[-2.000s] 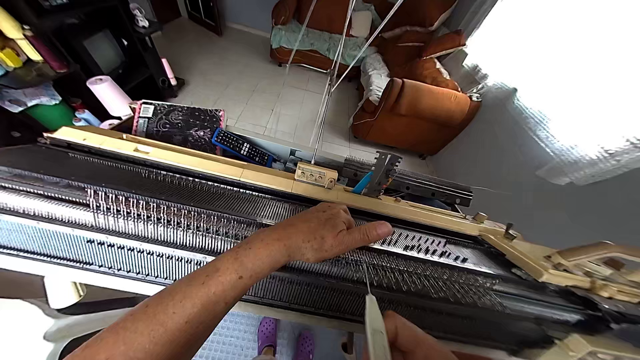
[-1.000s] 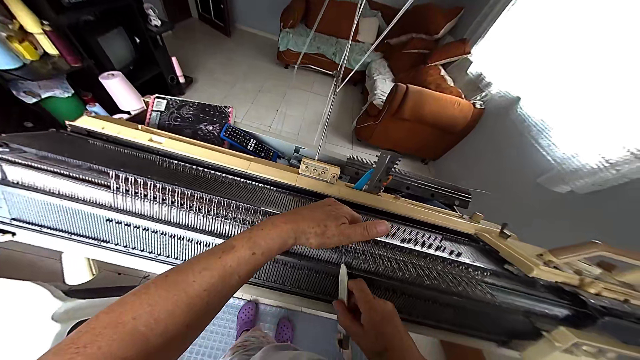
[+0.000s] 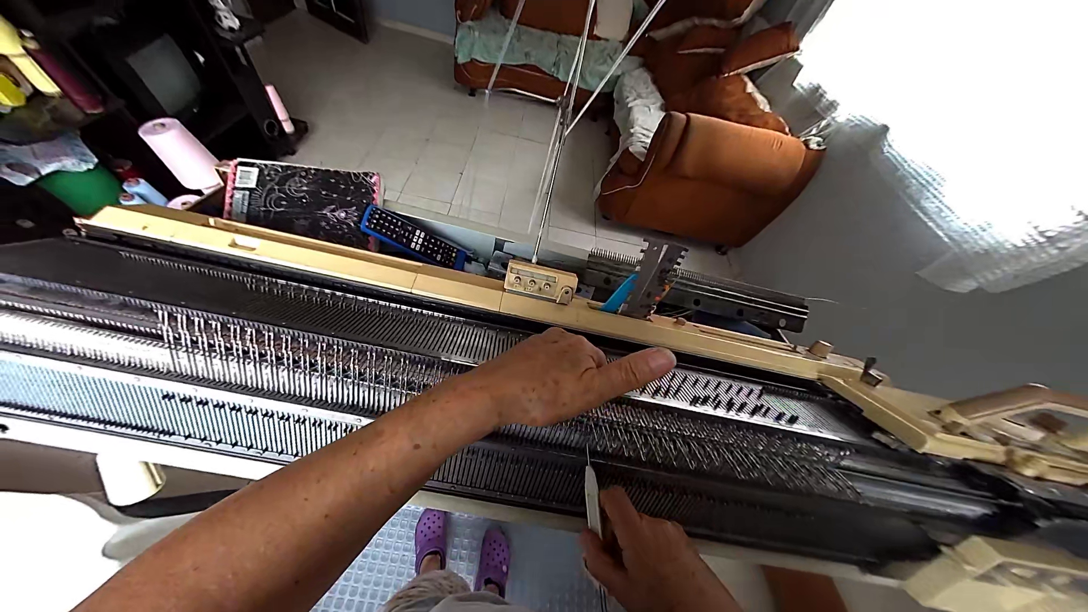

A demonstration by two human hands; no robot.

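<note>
A double-bed knitting machine (image 3: 459, 289) spans the view, its rows of metal needles (image 3: 280, 353) standing out at the left and middle. My left hand (image 3: 565, 378) rests over the needle beds near the middle, thumb pointing right and fingers curled down out of sight; whether they hold anything is hidden. Below it, my right hand (image 3: 650, 552) grips a white-handled latch tool (image 3: 592, 497), whose thin metal tip points up at the front bed. Dark knitting (image 3: 705, 438) appears to lie among the needles right of my left hand. A beige tension or counter unit (image 3: 541, 280) sits on the back rail.
Behind the rail lie a dark patterned booklet (image 3: 297, 200) and a blue-framed remote control (image 3: 412, 238). Pink yarn cones (image 3: 180, 153) stand at the left. A carriage (image 3: 1003, 425) is at the far right. Yarn strands rise from the back, with a brown armchair (image 3: 714, 174) beyond.
The right hand and tool have moved down from the needles since the first frame, then the tool's tip is back near the front bed. My left hand stays about in place.
</note>
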